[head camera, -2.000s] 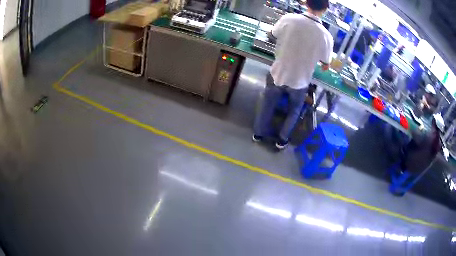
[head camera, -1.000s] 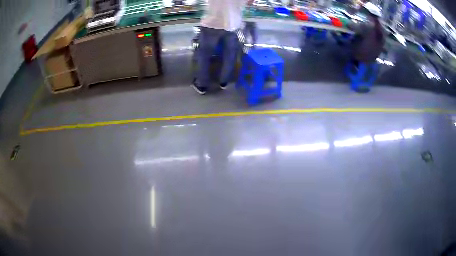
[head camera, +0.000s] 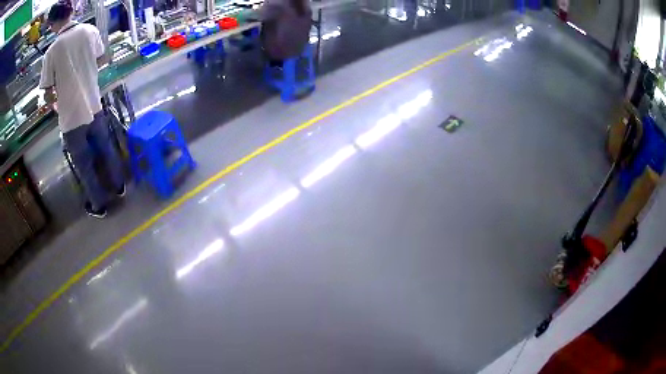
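Note:
Neither my left hand nor my right hand is in the picture. Nearest in front of me is the shiny grey floor [head camera: 380, 241], with bright lamp reflections and a yellow line [head camera: 252, 155] running across it. At the lower right edge is part of a white machine frame [head camera: 529, 343] with small dark handles and a dark orange-tinted window [head camera: 595, 356].
A person [head camera: 77, 95] stands at a long green workbench [head camera: 117, 73] beside a blue stool [head camera: 155, 146]. Another person [head camera: 286, 29] sits on a blue stool [head camera: 292, 77]. A floor arrow sign [head camera: 451, 123] lies centre right. A red object [head camera: 588, 266] and a cardboard piece [head camera: 634, 201] are at the right.
The view has swung to the right. The standing person and stool have shifted to the left of the picture, and the white machine frame and floor arrow have come into view at the right.

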